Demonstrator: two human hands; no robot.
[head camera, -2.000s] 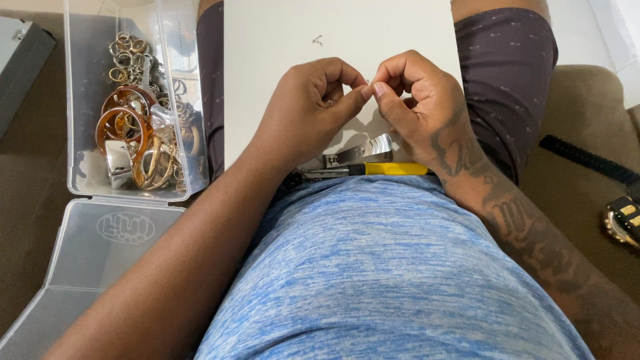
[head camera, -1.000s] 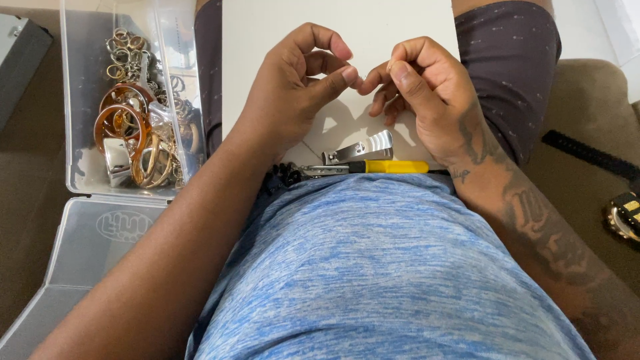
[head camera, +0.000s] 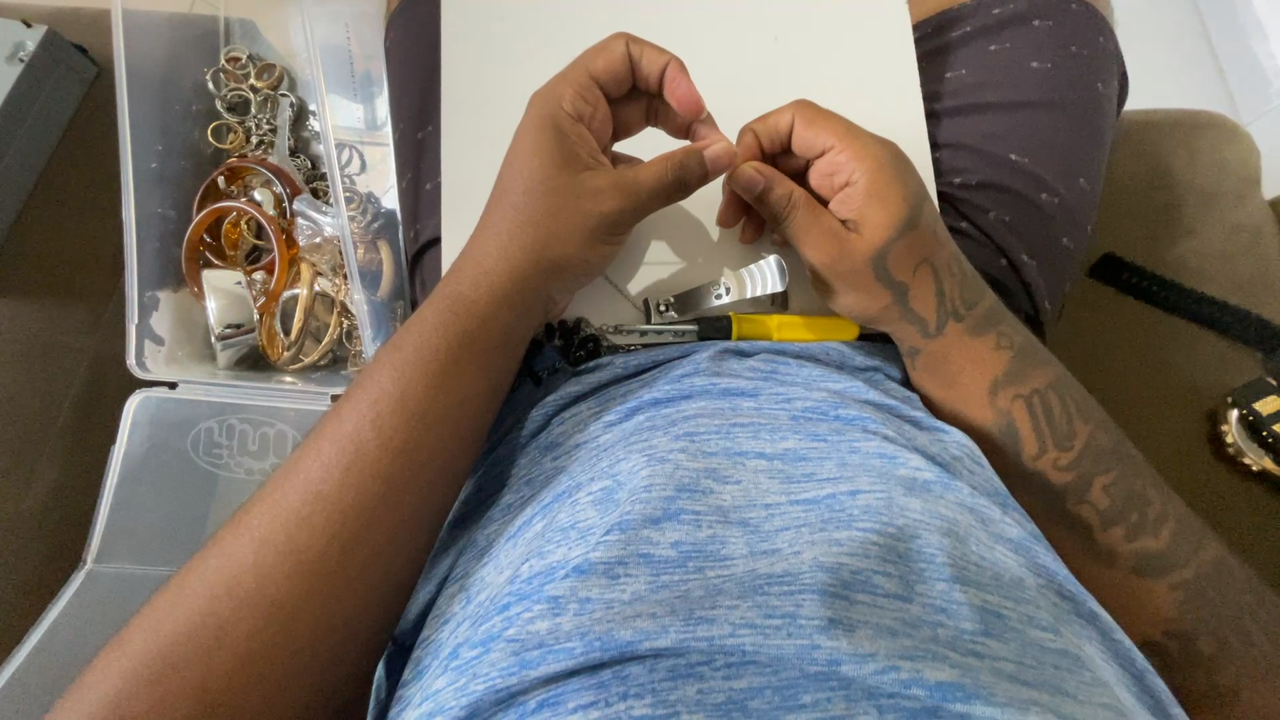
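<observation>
Over a white board (head camera: 500, 250) on the lap, my left hand (head camera: 630, 140) and my right hand (head camera: 810, 190) meet at the fingertips. Thumb and fingers of each hand are pinched together; whatever may be between them is too small or hidden to tell. Below the hands lies a metal nail clipper (head camera: 720, 292), its lever raised. A screwdriver with a yellow and black handle (head camera: 795, 328) lies beside it along the board's near edge. A thin chain (head camera: 625, 294) and a dark beaded piece (head camera: 577, 343) are near my left wrist.
At the left stands a clear plastic box (head camera: 160, 340) with rings, chains and amber-coloured bangles (head camera: 235, 250); its lid (head camera: 150, 480) is folded toward me. A grey box (head camera: 45, 105) is at the far left. On the right, a black strap (head camera: 1180, 300) and a watch (head camera: 1250, 425) lie on the seat.
My hands were apart at the fingertips one second ago and have come together again. The nail clipper and screwdriver remain near the board's near edge.
</observation>
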